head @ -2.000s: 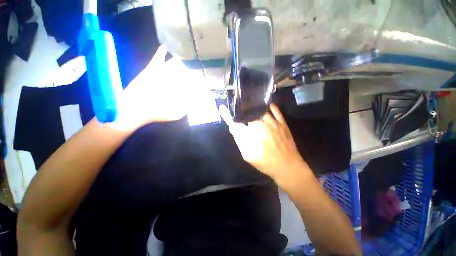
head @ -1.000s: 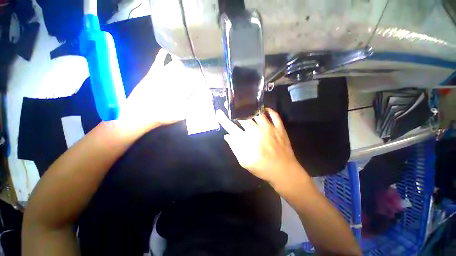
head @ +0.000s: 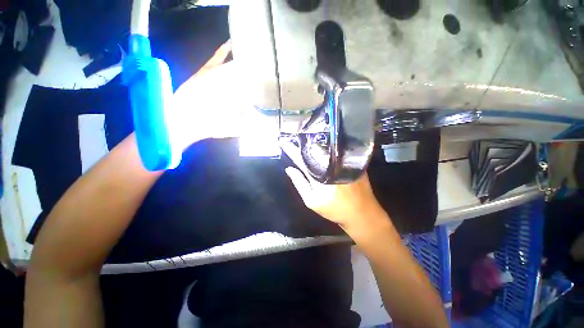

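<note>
A black garment panel (head: 211, 205) lies across the table under the machine head. A white strip (head: 259, 146) on it, left of the needle area, is washed out by glare. Another white strip (head: 93, 138) lies on the panel at the left. My left hand (head: 214, 96) reaches behind the work lamp (head: 151, 115) to the left of the needle; glare hides its fingers. My right hand (head: 326, 195) rests on the panel, its fingers partly hidden behind the shiny take-up lever guard (head: 355, 128). Whether it holds anything is hidden.
The white machine head (head: 416, 57) with a blue stripe spans the top. A folded pile of cut pieces (head: 502, 166) sits at the right end of the bed. A blue plastic basket (head: 519, 256) stands below it, with dark cloth and a pinkish item. Black cut pieces lie at the upper left.
The view has shifted, so the machine head fills more of the top and the table's front edge shows. My hands remain on either side of the needle area.
</note>
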